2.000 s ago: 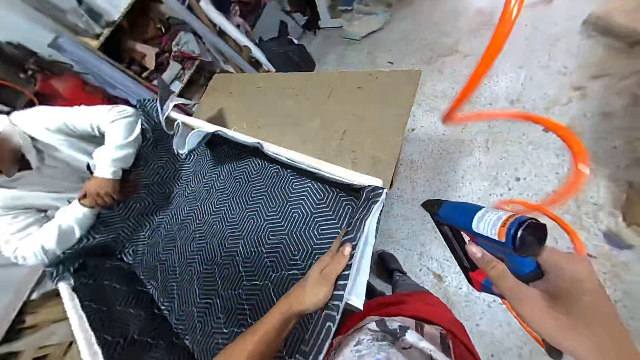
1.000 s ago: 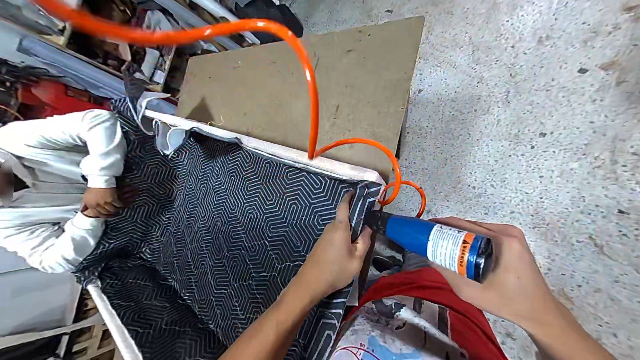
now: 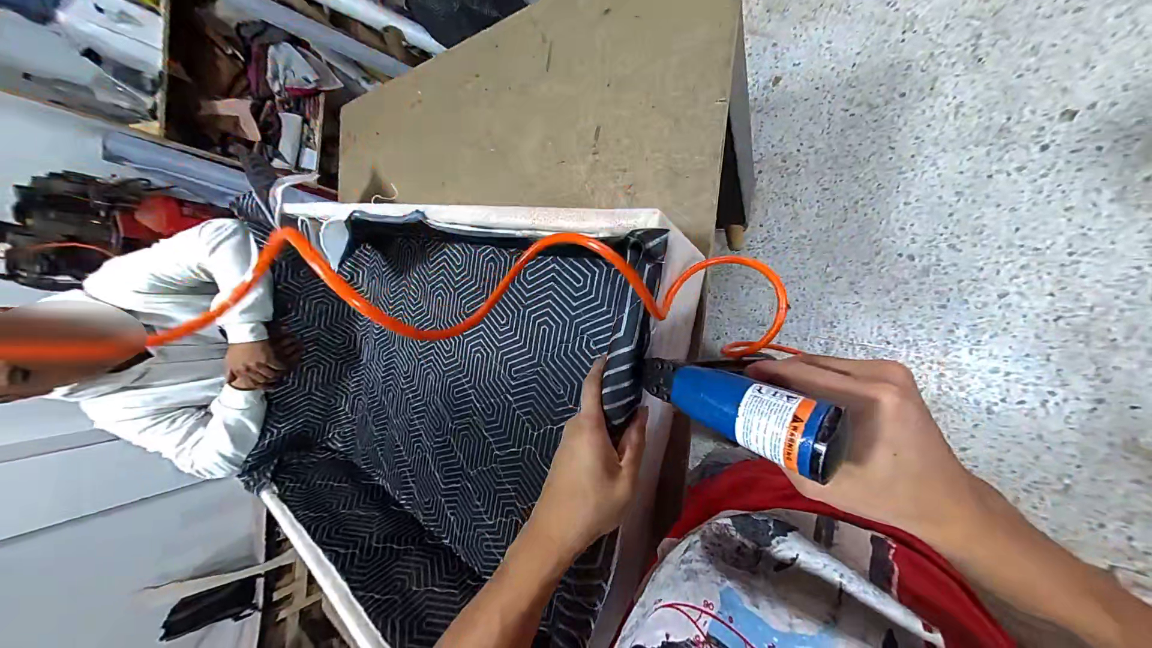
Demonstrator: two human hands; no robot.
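Dark fabric with a light geometric pattern (image 3: 468,360) covers the inside of a furniture frame with a pale padded edge (image 3: 679,297). My left hand (image 3: 589,468) pinches the folded fabric edge near the frame's right side, thumb and fingers on either side of the fold. A blue pneumatic stapler (image 3: 711,400) is held in my right hand (image 3: 873,432), its nose against or very close to the fold, just right of my left fingers. An orange coiled air hose (image 3: 504,297) runs from near the stapler leftward across the view. My right fingers are partly hidden behind the tool.
A person in a white top (image 3: 180,333) leans at the left with hands together on the fabric. A brown board (image 3: 558,108) stands beyond the frame. Shelves with scraps (image 3: 270,81) are at upper left; speckled floor (image 3: 945,207) lies at right.
Two seconds ago the stapler was held away from the frame; now its nose is at the fabric fold. My left hand, earlier flat on the fabric, now pinches the fold. The hose has swung left.
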